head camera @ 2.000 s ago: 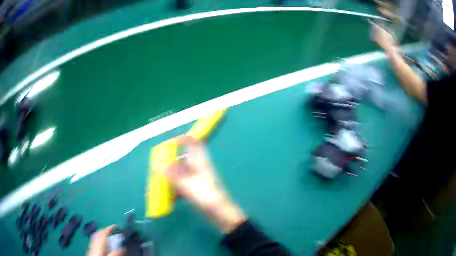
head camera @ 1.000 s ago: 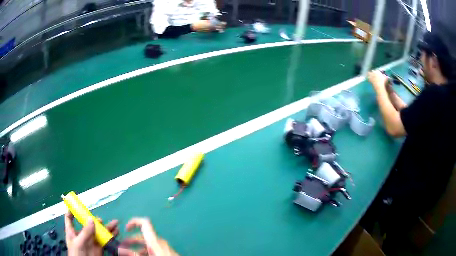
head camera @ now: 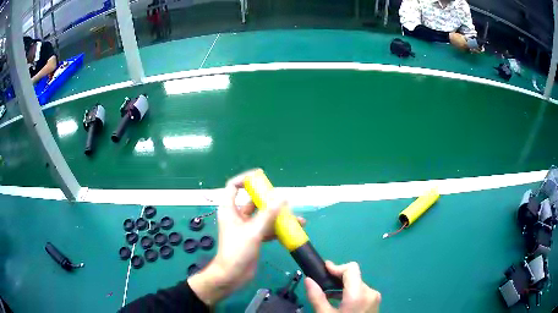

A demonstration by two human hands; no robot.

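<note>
A yellow battery pack [head camera: 290,230] slants across the centre, its lower end meeting or partly inside a black tube handle [head camera: 313,266]. My left hand [head camera: 240,235] grips the yellow pack. My right hand [head camera: 344,291] grips the lower end of the black tube. A black-and-grey head unit [head camera: 275,302] lies below, cut off by the bottom edge. A second yellow pack [head camera: 420,206] with a red lead and white plug lies on the bench to the right.
Black end caps [head camera: 160,238] lie at the left, with a loose black tube [head camera: 60,256] beyond. Head units [head camera: 527,279] are heaped at the right. Two joined units [head camera: 130,116] lie on the conveyor. A metal post [head camera: 43,116] stands left. People sit across the line.
The view has swung left. The held yellow pack and black tube now sit near the centre, with my right hand closed on the tube. The second yellow pack still lies on the bench.
</note>
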